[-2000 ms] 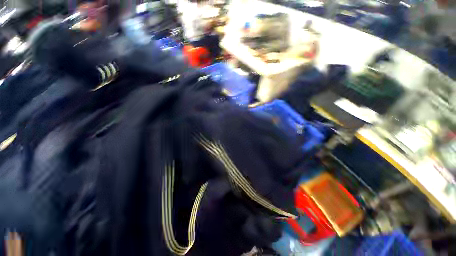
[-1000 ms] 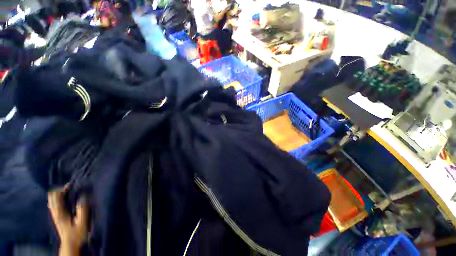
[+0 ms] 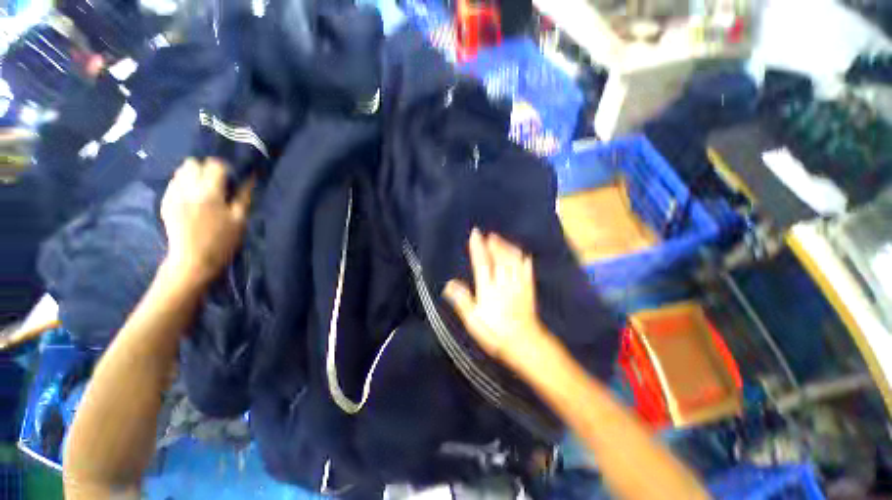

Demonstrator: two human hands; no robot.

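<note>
A large heap of navy-black garments (image 3: 303, 244) with thin pale stripes fills the middle of the view. My left hand (image 3: 203, 215) is on the heap's left side, its fingers curled into the dark cloth and gripping it. My right hand (image 3: 497, 293) lies on the right part of the heap, palm down with the fingers spread, beside a striped trim line (image 3: 440, 327). Both forearms are bare. The picture is somewhat blurred, and the underside of the heap is hidden.
To the right are a blue basket (image 3: 675, 210) with a tan board (image 3: 606, 223) inside, a red stool (image 3: 644, 376) with a tan top, and a white table with a yellowish edge (image 3: 831, 293). Another blue basket (image 3: 49, 391) is at the lower left. Blue floor (image 3: 210, 474) shows below.
My left hand has moved up and forward and now grips the cloth. My right hand has come into view on the heap. Blue floor now shows below the heap, and the view has shifted.
</note>
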